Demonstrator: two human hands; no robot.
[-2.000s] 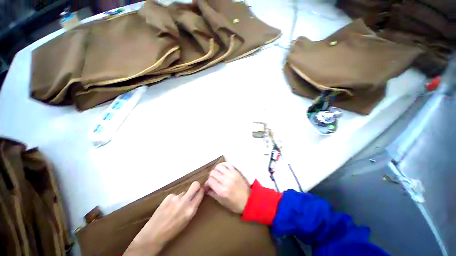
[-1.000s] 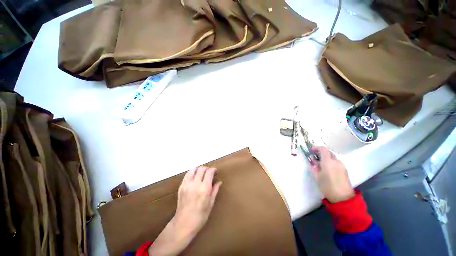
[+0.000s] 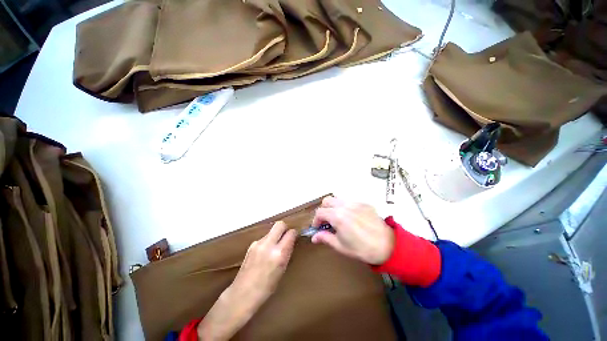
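A brown bag body (image 3: 319, 286) lies flat at the near edge of the table, with a short tab (image 3: 158, 250) at its upper left. My right hand (image 3: 353, 230) is closed around small thread snips (image 3: 309, 232), whose blades point left over the bag's upper part. My left hand (image 3: 266, 256) pinches the bag fabric with thumb and fingertips, close to the blade tips. Any thread between them is too small to tell.
Brown bag stacks lie at the far side (image 3: 213, 40), left (image 3: 60, 233) and right (image 3: 526, 93). A power strip (image 3: 196, 126), a metal block (image 3: 381, 166), slim pens (image 3: 392, 180) and a white tool cup (image 3: 452, 176) lie between.
My right hand has picked up the snips beside the pens and moved left onto the bag. My left hand has gone from resting flat on the bag to pinching it.
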